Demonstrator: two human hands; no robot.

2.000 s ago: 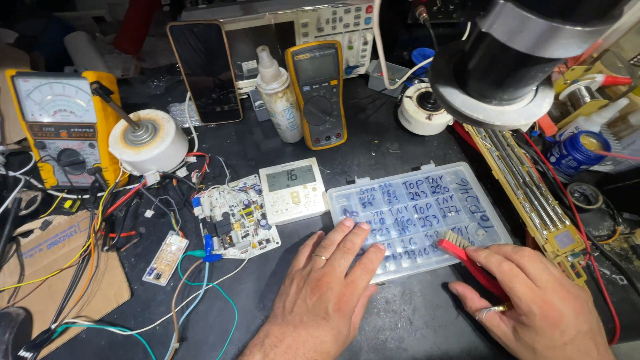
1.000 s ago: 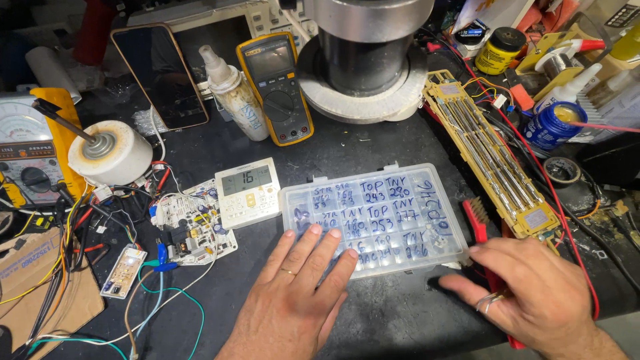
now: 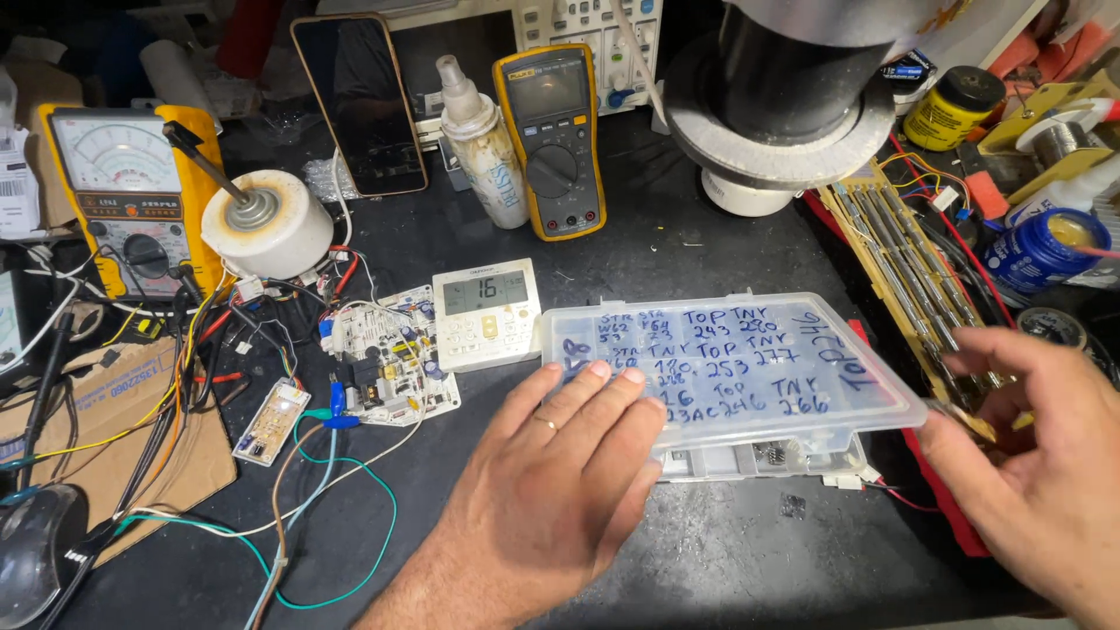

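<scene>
A clear plastic compartment box [image 3: 735, 350] with handwritten marks on its lid lies right of centre. The lid's front edge is raised, and small black parts show in compartments below it. My left hand [image 3: 560, 464], with a ring on one finger, lies spread on the lid's left front. My right hand [image 3: 1032, 464] is at the lid's right front corner, fingers curled and apart; its thumb is by the corner, and whether it grips the lid cannot be told. Under and beside this hand lies a red-handled tool [image 3: 949, 499], partly hidden. A small dark chip [image 3: 793, 506] lies in front of the box.
Left of the box are a white remote controller [image 3: 490, 315], a circuit board [image 3: 394, 359], a small motor [image 3: 267, 223] and tangled wires. Behind stand a Fluke multimeter [image 3: 551, 140], a spray bottle [image 3: 486, 149] and a phone [image 3: 359, 105]. A microscope [image 3: 779, 96] overhangs the back right.
The box's lid has come up at the front, where it lay flat before. My right hand has moved to the lid's right corner. The red-handled tool was in my right hand two seconds ago.
</scene>
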